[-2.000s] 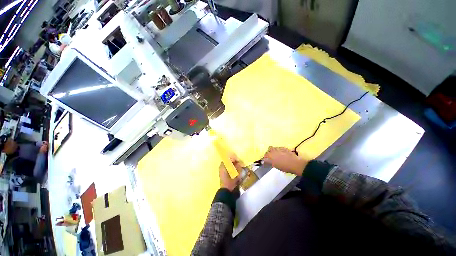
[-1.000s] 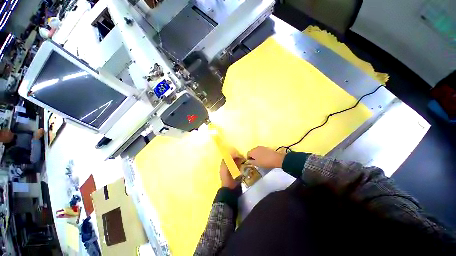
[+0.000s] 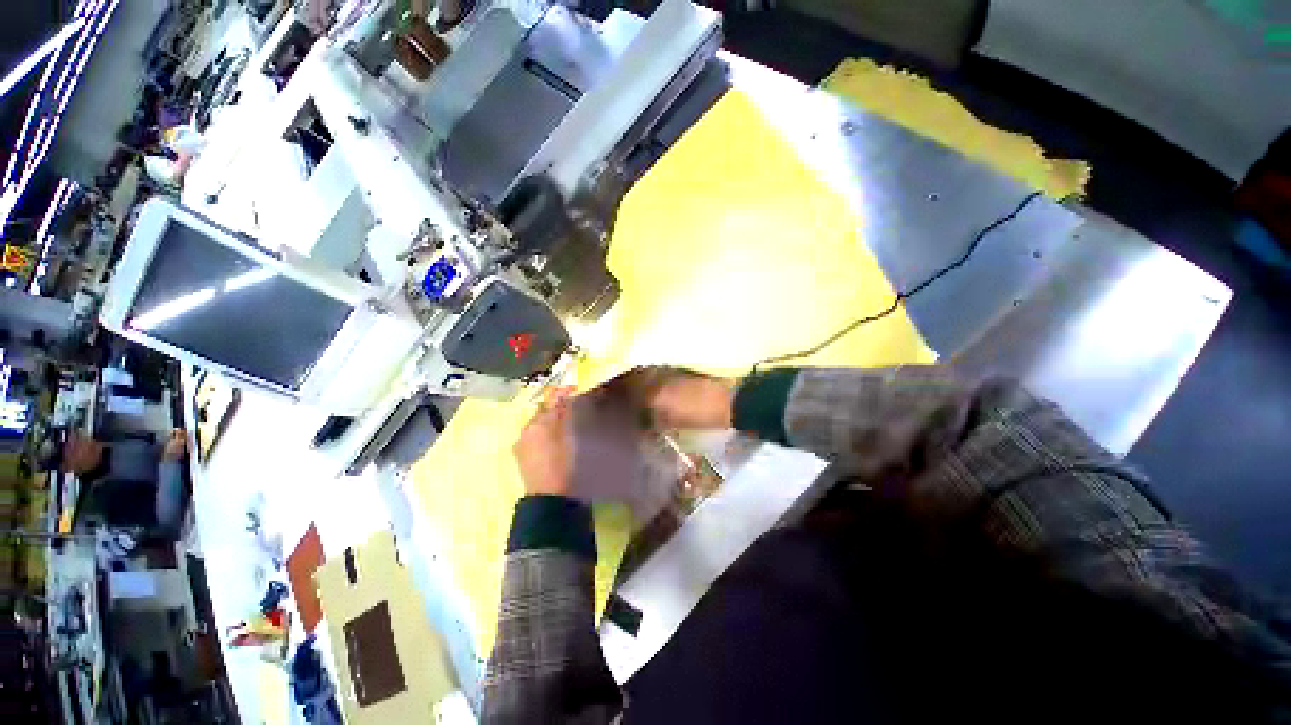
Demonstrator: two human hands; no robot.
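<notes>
A yellow garment panel (image 3: 722,241) lies on the machine bed, with more of it left of and below the needle area. A dark brown piece (image 3: 612,451), blurred, is raised over the panel in front of the machine head (image 3: 503,334). My left hand (image 3: 545,448) grips its left edge. My right hand (image 3: 690,402) is at its upper right edge, fingers partly hidden behind it. A brass-coloured bracket (image 3: 694,479) shows just right of the brown piece. A black cord (image 3: 850,329) runs from near my right hand across panel and metal.
The control screen (image 3: 234,305) stands left of the machine head. A tan panel with a dark brown square (image 3: 374,654) and a rust-brown swatch (image 3: 305,574) lie at lower left. A small dark rectangle (image 3: 623,613) lies near my left sleeve. A person (image 3: 135,475) is at far left.
My hands have left the brass bar and now hold up a dark brown piece. My left hand has moved up and left. The panel's right part has shifted or folded, baring more metal.
</notes>
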